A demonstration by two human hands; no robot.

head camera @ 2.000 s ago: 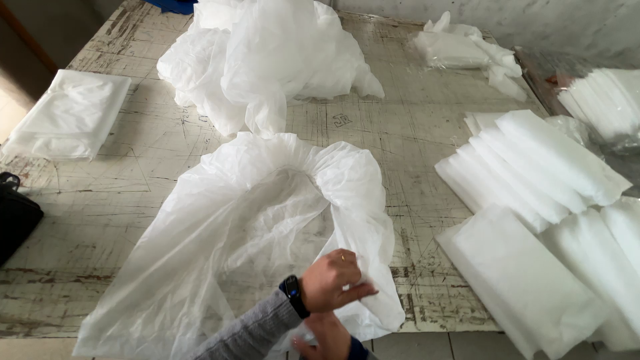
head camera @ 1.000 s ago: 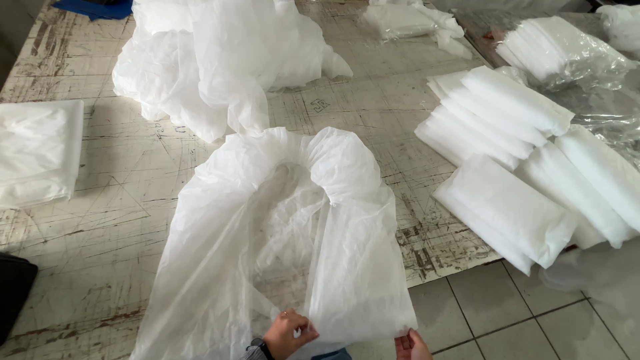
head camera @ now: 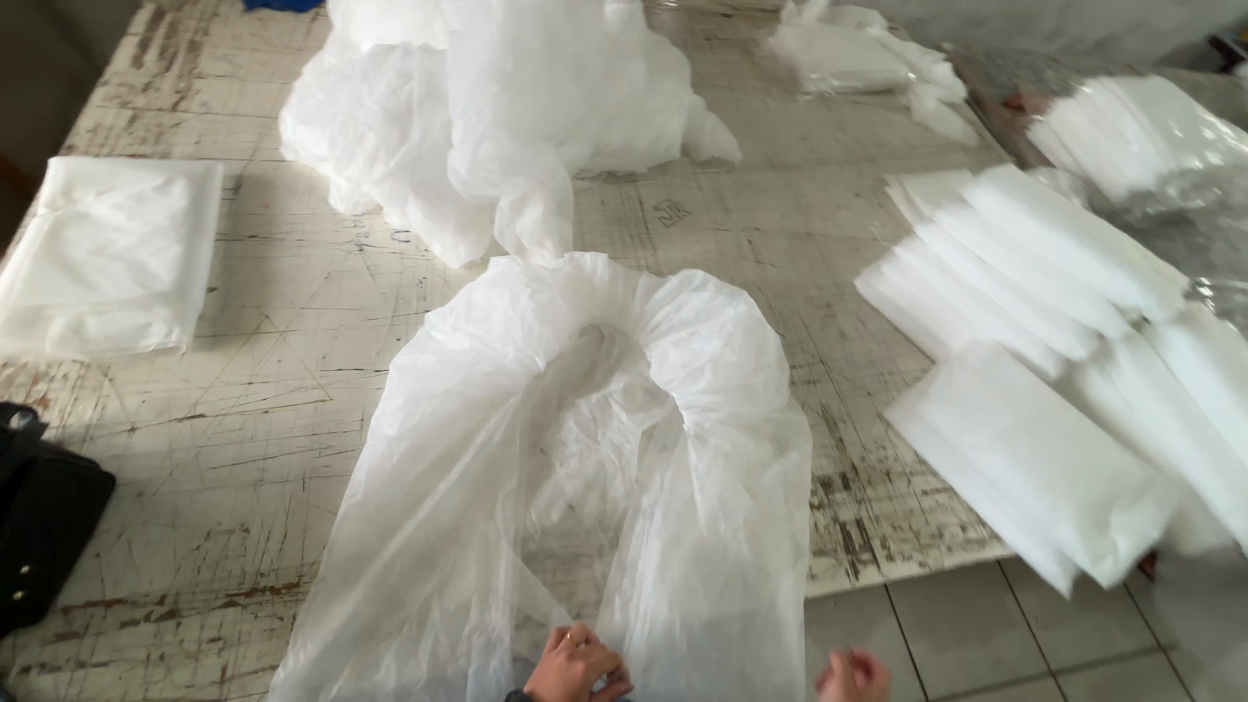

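A sheer white gathered fabric piece (head camera: 458, 439) lies spread over the near part of the table, with an arch-shaped opening at its middle. At the lower edge of that opening, my left hand (head camera: 575, 668), with a ring and a dark wristband, pinches the thin material. My right hand (head camera: 851, 675) is blurred at the bottom of the view, just right of the fabric's side edge and over the floor. Its fingers are curled; whether they hold any fabric cannot be told. A heap of similar white sheer fabric (head camera: 546, 107) lies beyond the spread piece.
The worn table (head camera: 263, 429) bears a folded white packet (head camera: 117, 253) at left and a black bag (head camera: 49, 526) near its left edge. At right lie folded white fabric bundles (head camera: 1033, 458), with plastic-wrapped ones (head camera: 1141, 136) behind. Another packet (head camera: 848, 58) is farther back. Floor tiles (head camera: 955, 624) show at lower right.
Two seconds ago my hands were close together over the fabric's lower right part; now they are apart. Since one second ago, the right hand has left the fabric's lower right corner where it was pinching.
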